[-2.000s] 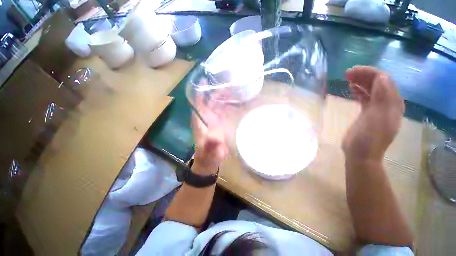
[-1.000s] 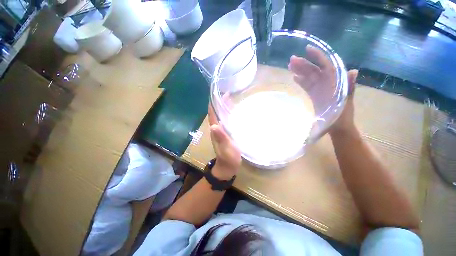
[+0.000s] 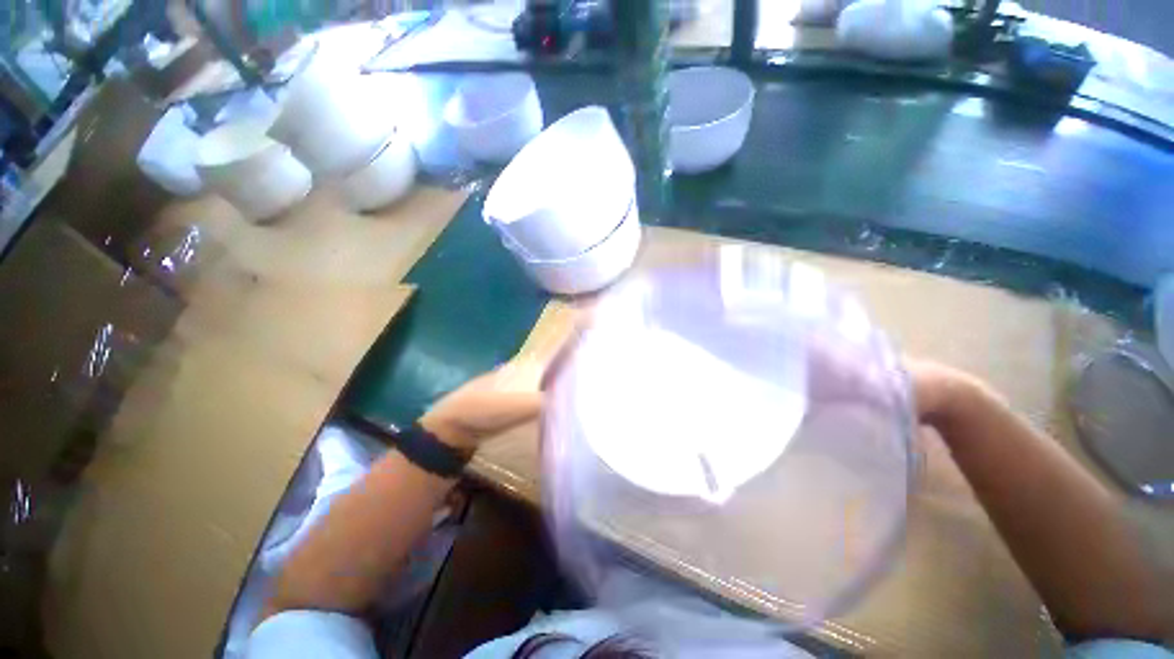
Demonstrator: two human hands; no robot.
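A clear bowl (image 3: pixel 824 515) is between my hands, close to the camera and blurred by motion. A white bowl (image 3: pixel 682 412) glares through it; whether it sits inside the clear bowl or behind it on the cardboard sheet (image 3: pixel 991 322), I cannot tell. My left hand (image 3: pixel 502 397) is at the clear bowl's left side, fingers partly hidden. My right hand (image 3: pixel 942 390) is at its right side, its fingers seen only faintly through the plastic. Both hands hold the clear bowl. A leaning stack of white bowls (image 3: pixel 573 206) stands just beyond, on the left.
More white bowls (image 3: pixel 254 170) stand at the rear left on cardboard (image 3: pixel 232 386). A single white bowl (image 3: pixel 708 119) is on the green surface (image 3: pixel 888 161) behind a green post. A clear round rim (image 3: pixel 1133 418) lies at the right edge. White bags (image 3: pixel 322 483) bulge at lower left.
The clear bowl has come nearer to me and lower, tilted differently. My left hand has moved left and my right hand right and down with it. The view has shifted, showing more of the rear.
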